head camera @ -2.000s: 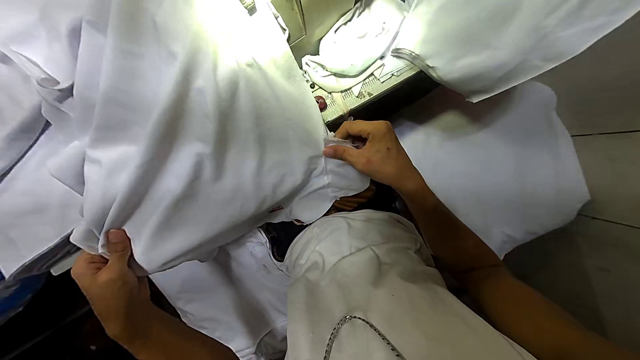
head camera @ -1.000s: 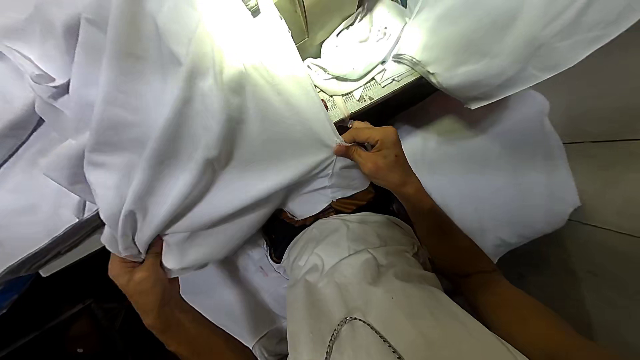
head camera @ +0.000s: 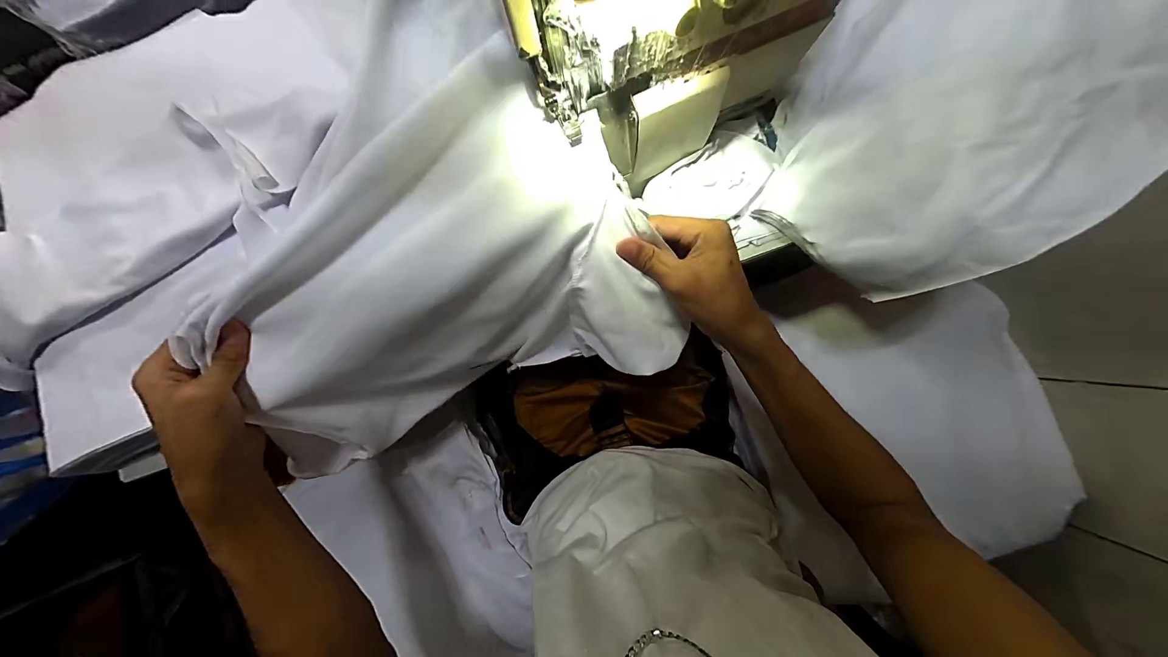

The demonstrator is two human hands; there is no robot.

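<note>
A large piece of white fabric point(head camera: 429, 265) stretches between my two hands and runs up beneath the needle area of a sewing machine point(head camera: 570, 87). Bunched cloth is gripped by my left hand point(head camera: 201, 392) at the fabric's lower left edge, thumb on top. My right hand point(head camera: 698, 274) pinches the fabric's right edge between thumb and fingers, just below and right of the presser foot point(head camera: 572, 130). A seam runs down the fabric beside my right hand. The lit cloth right at the needle is too bright to make out.
More white cloth point(head camera: 109, 210) lies in layers at the left. Another white piece point(head camera: 967, 137) drapes at the upper right, and one point(head camera: 931, 411) hangs below it over a tiled floor point(head camera: 1104, 456). A crumpled white cloth point(head camera: 712, 173) sits beside the machine.
The fabric and my right hand have moved up toward the machine's needle area. The view has shifted, bringing more of the sewing machine into sight. Both hands keep their hold on the cloth.
</note>
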